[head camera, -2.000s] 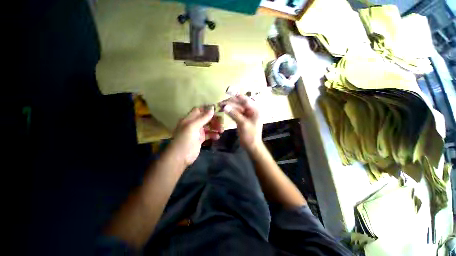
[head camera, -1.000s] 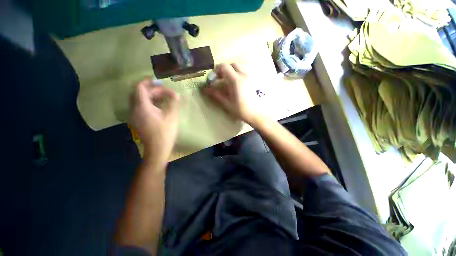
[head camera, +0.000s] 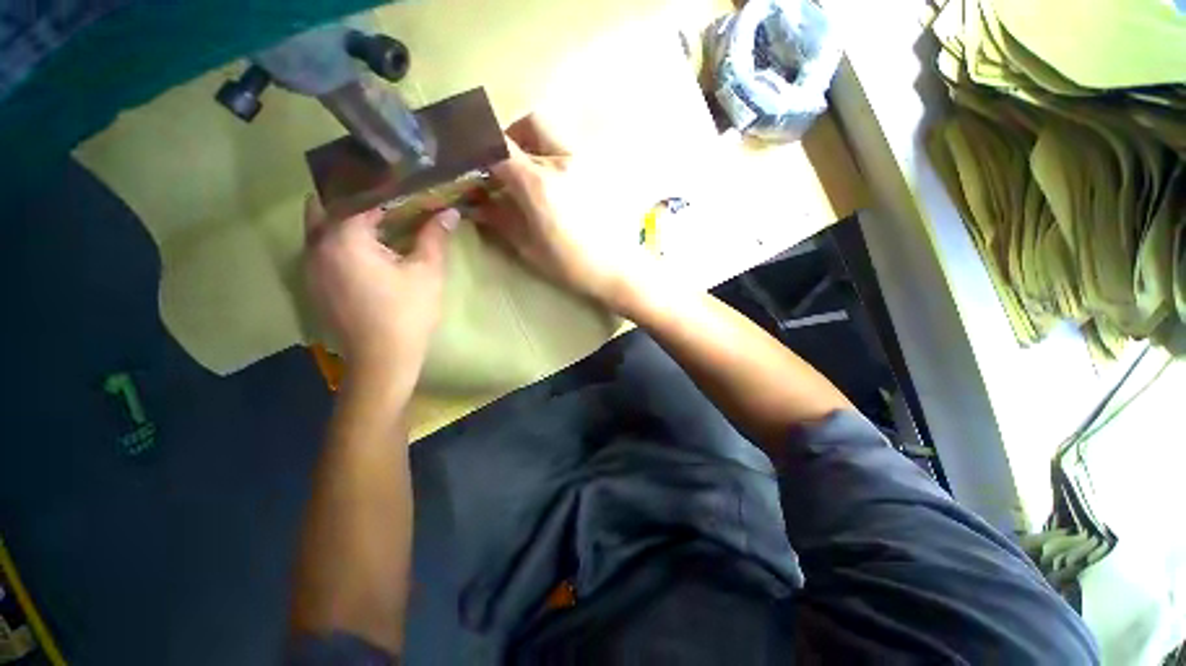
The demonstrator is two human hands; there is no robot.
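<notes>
A khaki-yellow cut panel (head camera: pixel 234 273) lies over the press base. The brown press head (head camera: pixel 462 130) hangs from its silver shaft just above the panel. A thin brass-coloured strip (head camera: pixel 436 195) shows along the head's front edge. My left hand (head camera: pixel 371 267) is at the left of the head's front edge, fingers bent, fingertips at the panel beside the strip. My right hand (head camera: pixel 533 208) is at the right end of the head, fingertips near the strip. Whether either hand pinches the panel or a small part cannot be told; the fingertips are partly hidden.
The green press body (head camera: pixel 130 65) crosses the top left. A crumpled clear bag or tub (head camera: pixel 777 65) stands at the bench's right, with a small yellow and dark item (head camera: pixel 663 224) below it. Stacked panels (head camera: pixel 1067 195) lie on the white table (head camera: pixel 910 260) at right.
Both hands have come in to the press head's front edge, closer together than a second ago. The view has shifted and turned, so the press appears lower and more to the left.
</notes>
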